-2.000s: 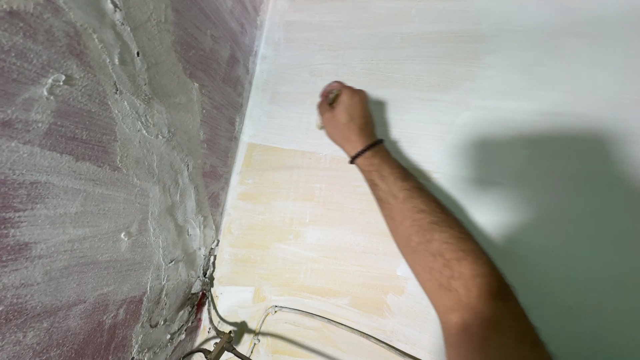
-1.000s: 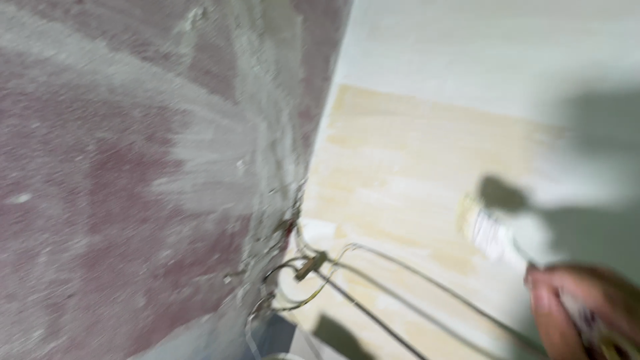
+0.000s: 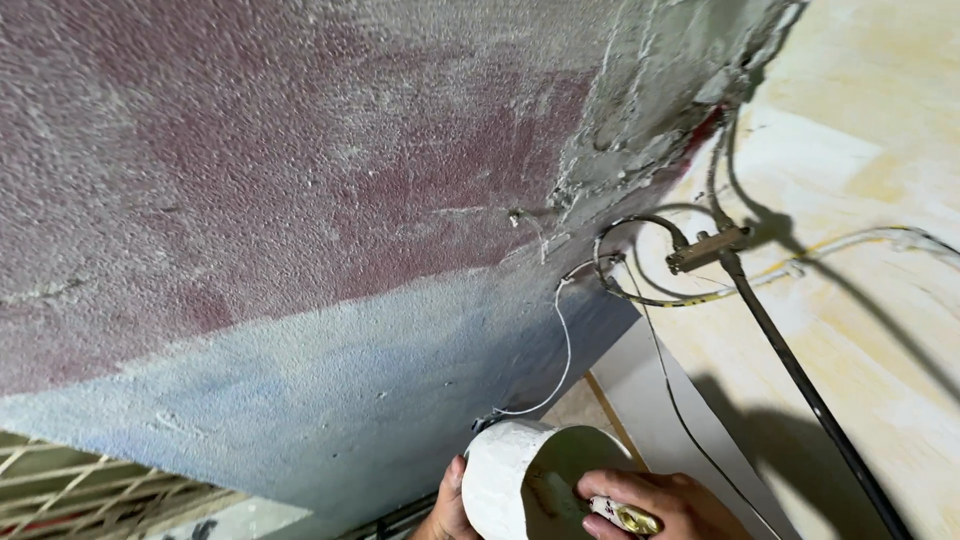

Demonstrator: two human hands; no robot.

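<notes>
At the bottom of the view, my left hand point(image 3: 450, 504) holds a white paint-smeared tub point(image 3: 496, 472) by its outer side. My right hand point(image 3: 656, 501) grips a paintbrush by its spattered handle point(image 3: 624, 516); the brush's head is hidden within the tub's opening. Some white paint shows on the tub's inner wall. To the right is the yellowish wall with white brushed patches point(image 3: 832, 330). On the left rises a rough maroon and blue wall point(image 3: 360, 225) with grey smears.
A cable joint block point(image 3: 706, 250) with looped cables sits by the corner, and a black cable point(image 3: 806, 394) runs down from it. A thin white wire point(image 3: 568, 345) hangs near the tub. A lattice point(image 3: 82, 487) shows at lower left.
My right hand has come down from the white upper wall, past the yellowish part, to the tub with the brush. My left hand and the tub have come into view as the view swung down and left.
</notes>
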